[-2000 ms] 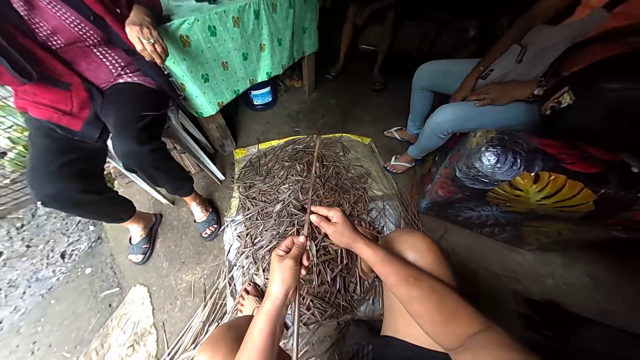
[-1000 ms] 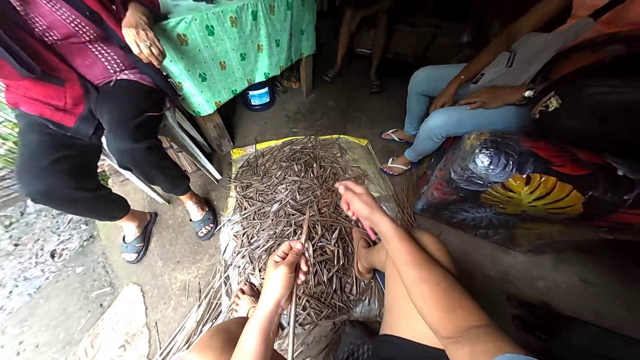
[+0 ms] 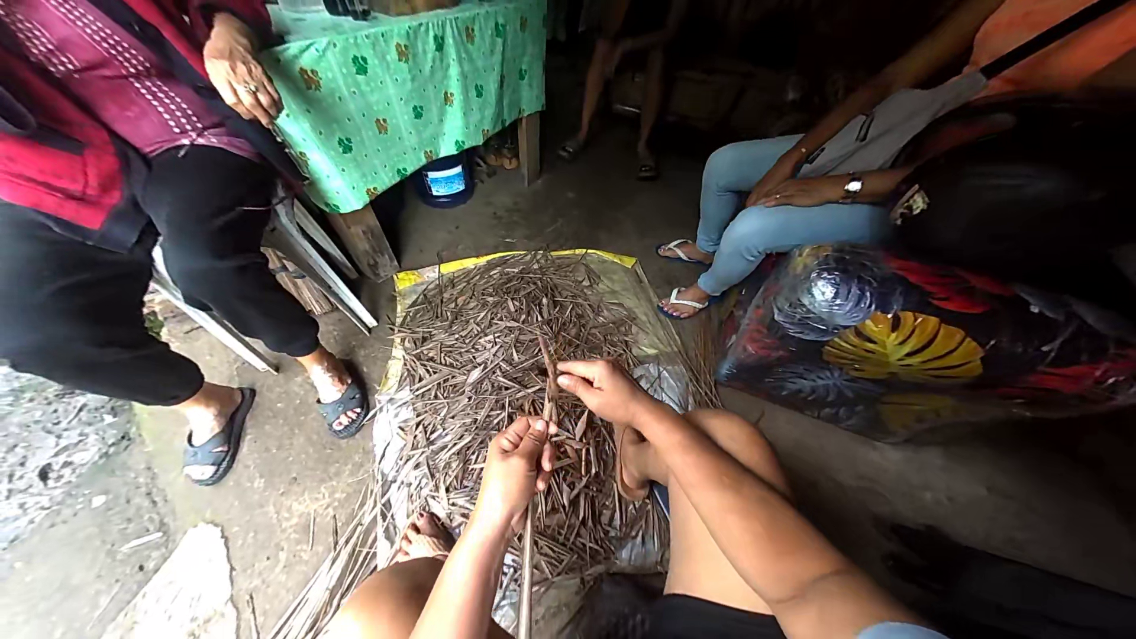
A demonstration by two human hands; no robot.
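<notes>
My left hand [image 3: 517, 466] is closed around a long dried leaf strip [image 3: 528, 568], which runs down towards my lap and up past my fingers to a brown tip. Against the upper part of that strip, my right hand [image 3: 596, 388] pinches with thumb and forefinger. Whether it also holds a small tool cannot be told. Below both hands lies a wide heap of short brown dried leaf pieces [image 3: 479, 355] on a flattened sack with a yellow edge [image 3: 612, 258].
At left a person sits on a white chair [image 3: 324, 257] beside a table with a green cloth [image 3: 417, 89]. A blue bucket [image 3: 445, 182] stands under it. Another person in jeans sits at right, near a plastic-wrapped floral cushion [image 3: 896, 346]. Long strips [image 3: 342, 559] lie lower left.
My right hand first was at the strip, then moved up and away from it over the heap, and is now back at the strip. The upper part of the strip looks shorter than two seconds ago.
</notes>
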